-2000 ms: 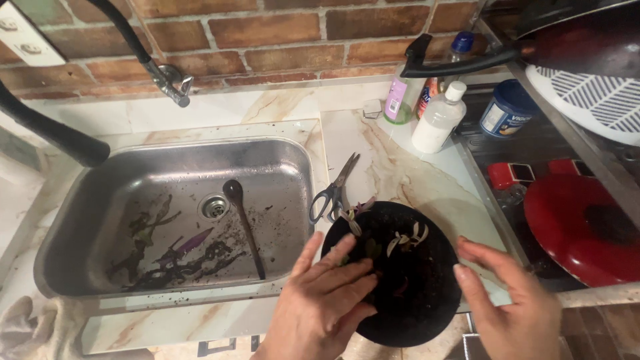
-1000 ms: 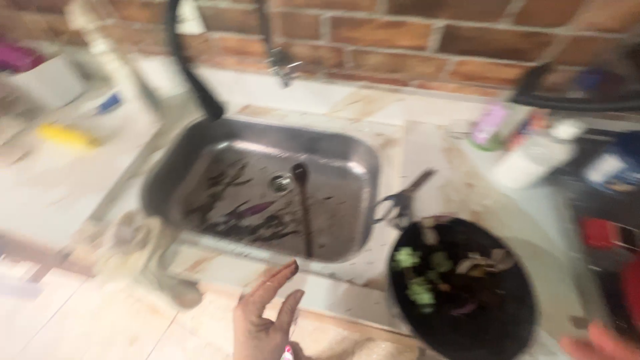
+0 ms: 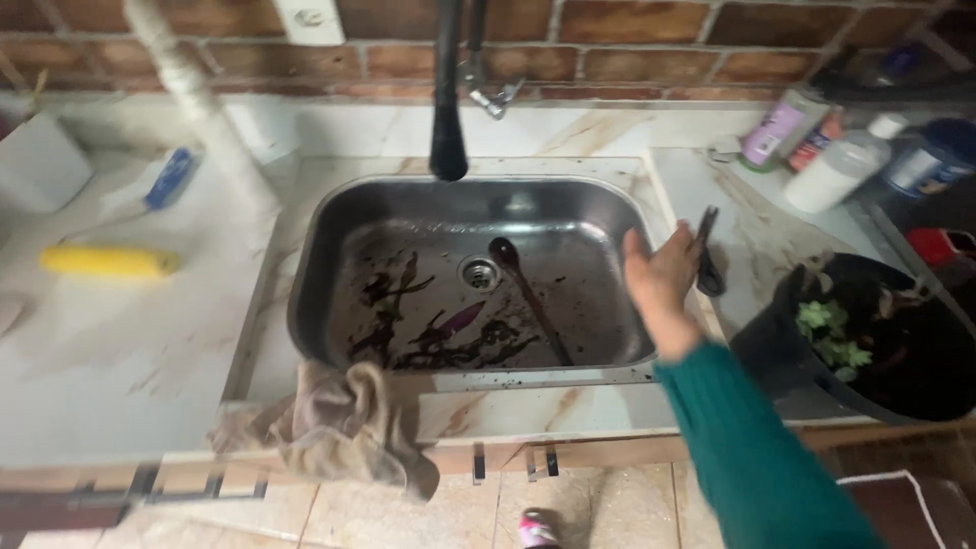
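My right hand point(image 3: 665, 284), in a teal sleeve, is held over the right rim of the steel sink point(image 3: 389, 202), thumb apart from the fingers, nothing seen in it. Dark-handled scissors point(image 3: 710, 267) lie just beside its fingertips; touching or not, I cannot tell. A dark wooden spoon point(image 3: 531, 299) rests in the sink by the drain, among a purple leaf point(image 3: 463, 316), wilted plant pieces point(image 3: 393, 293) and scattered soil. At the right, a black pot point(image 3: 778, 347) holds soil and a pale green succulent point(image 3: 833, 339). My left hand is out of the picture.
A black faucet point(image 3: 448, 137) hangs over the sink. A dirty cloth point(image 3: 343, 427) drapes over the front edge. Bottles point(image 3: 842, 171) and a blue tub point(image 3: 926, 164) stand at the back right. A yellow roller point(image 3: 109, 261) with a blue handle point(image 3: 169, 179) lies on the left counter.
Both hands were at the pot; my right hand has moved left to the sink's edge and my left hand has gone out of view. The view has swung left.
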